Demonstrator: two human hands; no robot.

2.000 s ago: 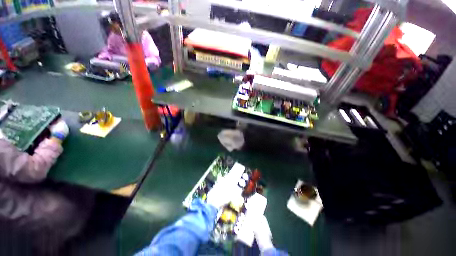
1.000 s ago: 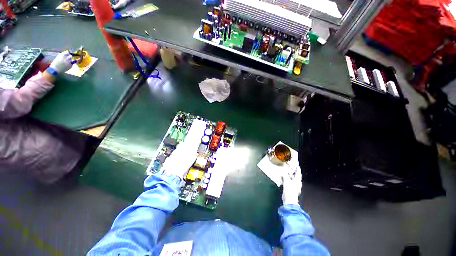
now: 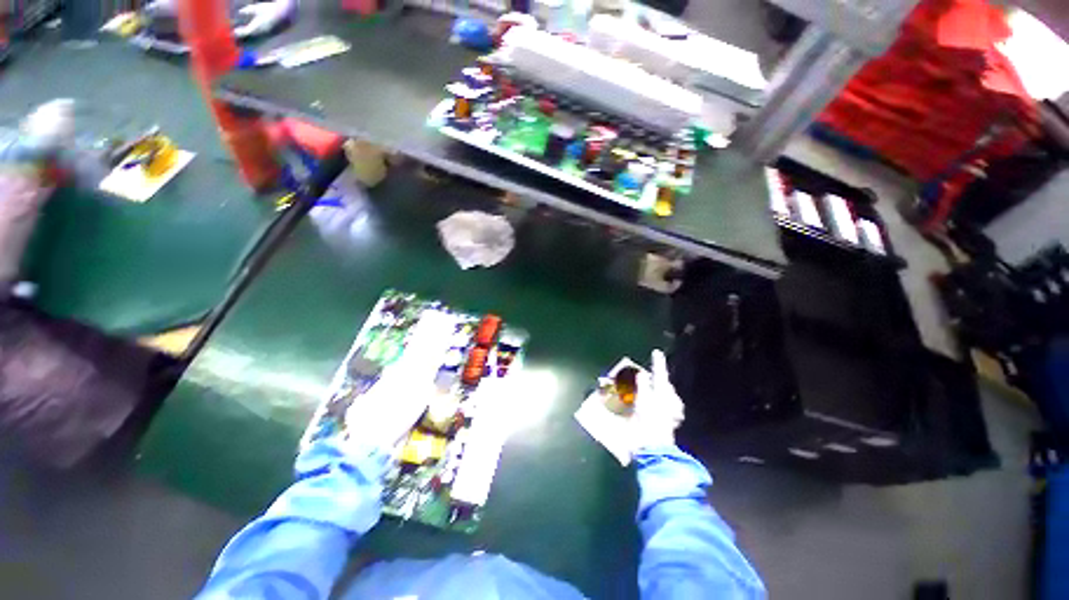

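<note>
A green power supply board [image 3: 404, 410] with pale heatsinks, orange-red coils and a yellow-taped transformer [image 3: 423, 447] lies on the green bench mat. My gloved left hand [image 3: 378, 420] rests on the board's left part; its fingers blend with the white heatsink, so its grip is unclear. My gloved right hand [image 3: 658, 410] is at the right side of a small metal cup [image 3: 624, 387] of amber liquid and partly covers it. The cup stands on white paper [image 3: 600, 424]. A thin tool in the right hand cannot be made out in the blur.
A raised shelf [image 3: 393, 111] holds another board [image 3: 563, 135] with a ribbed heatsink. A crumpled white wipe [image 3: 477, 238] lies at the bench's back. Black totes [image 3: 809, 352] stand at the right. At the left, a person's blurred gloved hand [image 3: 47, 127] is near another cup.
Since one second ago, my right hand has moved up beside the cup and covers its right side. My left hand stays on the board. The whole view has shifted and blurred slightly.
</note>
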